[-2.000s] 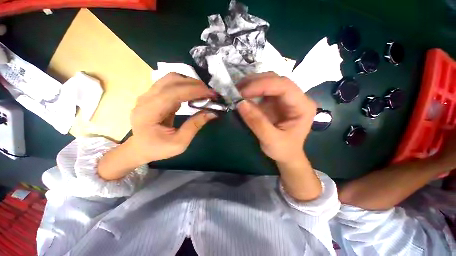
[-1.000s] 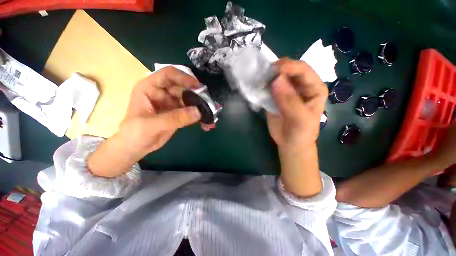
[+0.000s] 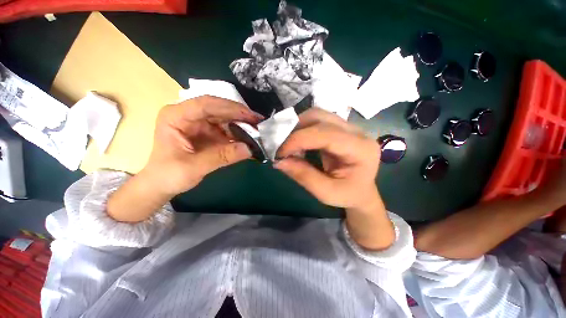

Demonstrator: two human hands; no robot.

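My left hand (image 3: 192,140) pinches a dark watch head (image 3: 249,138) with a shiny metal rim, tilted on edge, at the centre. My right hand (image 3: 335,158) pinches a small whitish wipe (image 3: 277,129) against the rim of the watch head. Part of the watch head is hidden behind the wipe and fingers. A crumpled grey-black and white heap of used wipes (image 3: 288,56) lies at top centre. Flat white wipes (image 3: 391,82) with ragged edges lie right of the heap.
Several black glossy watch heads (image 3: 425,113) lie at the right, one (image 3: 392,149) near my right hand. A red tray (image 3: 534,140) and another person's forearm (image 3: 490,230) are at far right. A tan sheet (image 3: 124,81), a folded white cloth (image 3: 102,121) and a printed white packet (image 3: 31,102) lie left.
My right hand has moved away from the watch head and come back to it with a smaller-looking wipe. The watch head has turned in my left hand.
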